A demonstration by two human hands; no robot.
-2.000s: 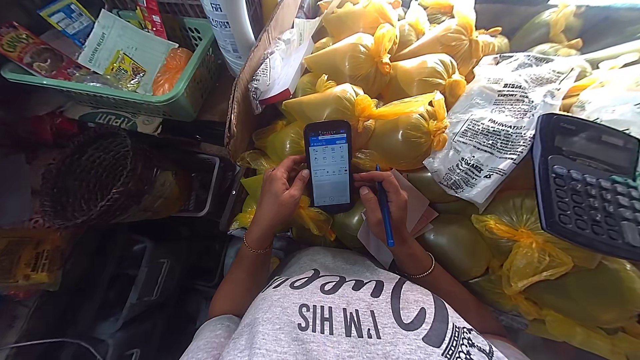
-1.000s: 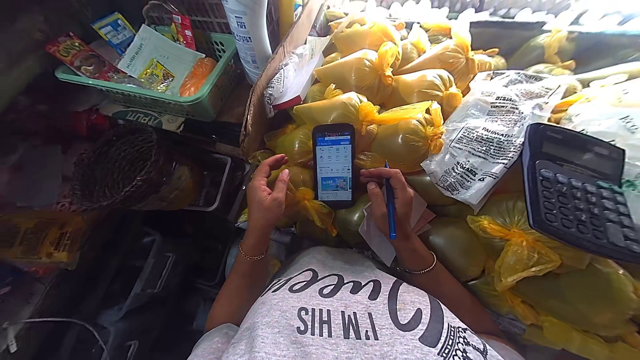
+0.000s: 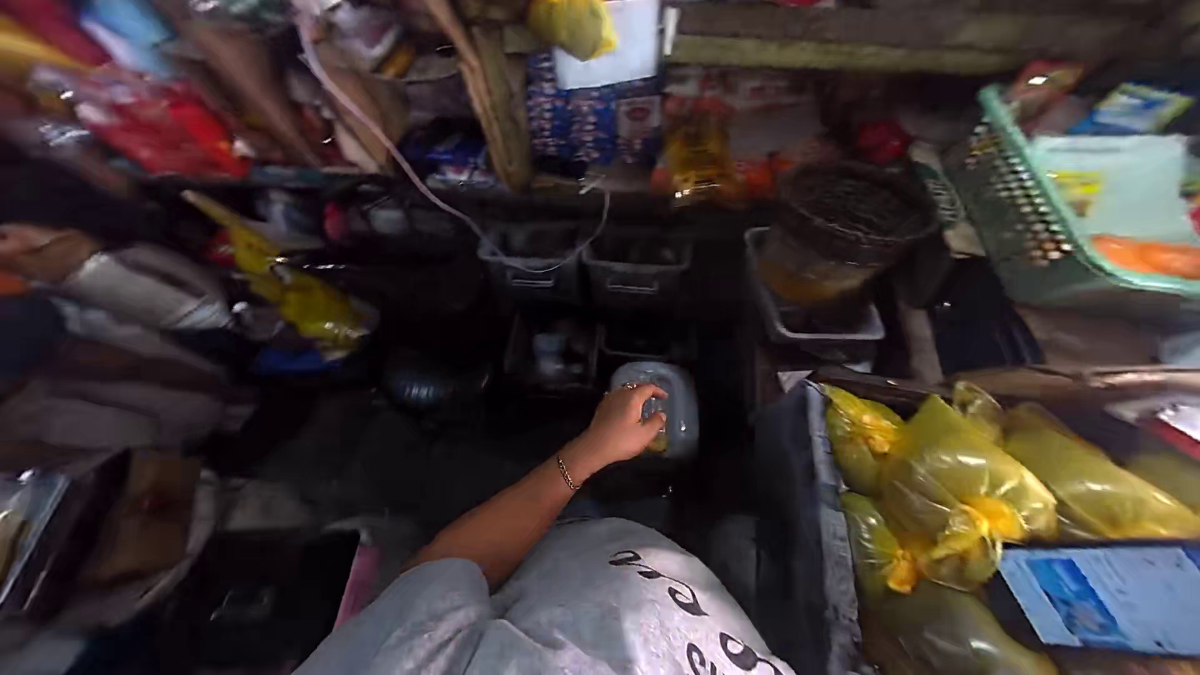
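Observation:
My left hand (image 3: pixel 633 422) reaches forward over a grey plastic container (image 3: pixel 682 412) low in the dark space before me. Its fingers are curled at the container's top; whether they grip anything does not show clearly. A bracelet circles the wrist. My right hand is out of view. The smartphone (image 3: pixel 1111 595), its screen lit, lies on the tied yellow plastic bags (image 3: pixel 966 478) at the lower right.
A green plastic basket (image 3: pixel 1059 197) holding packets stands at the upper right. Left of it, a dark woven basket (image 3: pixel 858 211) sits above a tray (image 3: pixel 830 328). Grey bins (image 3: pixel 637 272) are ahead. A pale cable (image 3: pixel 403 159) hangs across the shelf front.
The view has swung far to the left. My left hand has moved away from the phone to the grey container. My right hand, earlier holding a blue pen by the phone, has left the view.

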